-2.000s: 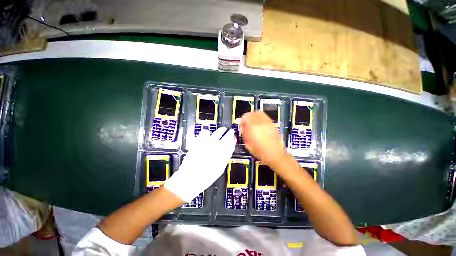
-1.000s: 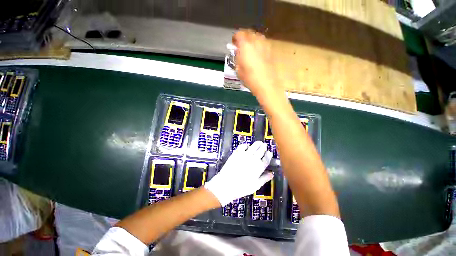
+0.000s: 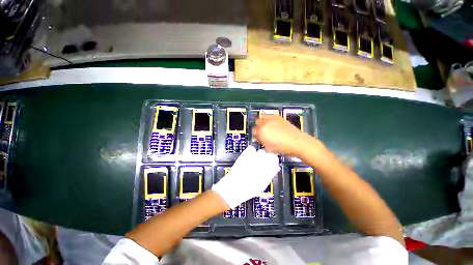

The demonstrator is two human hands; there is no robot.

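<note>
A clear plastic tray (image 3: 139, 171) lies on the green surface in front of me, with two rows of keypad phones with yellow frames. My left hand (image 3: 250, 175), in a white glove, rests over the tray's middle, its fingertips at a back-row phone right of centre. My bare right hand (image 3: 276, 135) is over the same phone, fingers curled and touching its upper part. The hands hide most of that phone (image 3: 269, 112) and parts of front-row phones. Whether a cloth is in my right hand cannot be seen.
A bottle with a round metal-looking cap (image 3: 217, 67) stands on the white edge beyond the tray. Behind it are a grey shelf (image 3: 150, 31) and a plywood board (image 3: 311, 67) with more phones. Other phone trays show at the far left (image 3: 9, 140) and far right (image 3: 468, 142).
My right hand has come back from the bottle to the back-row phone. My left hand stays over the tray's middle. More phones now show on the plywood as the view has shifted.
</note>
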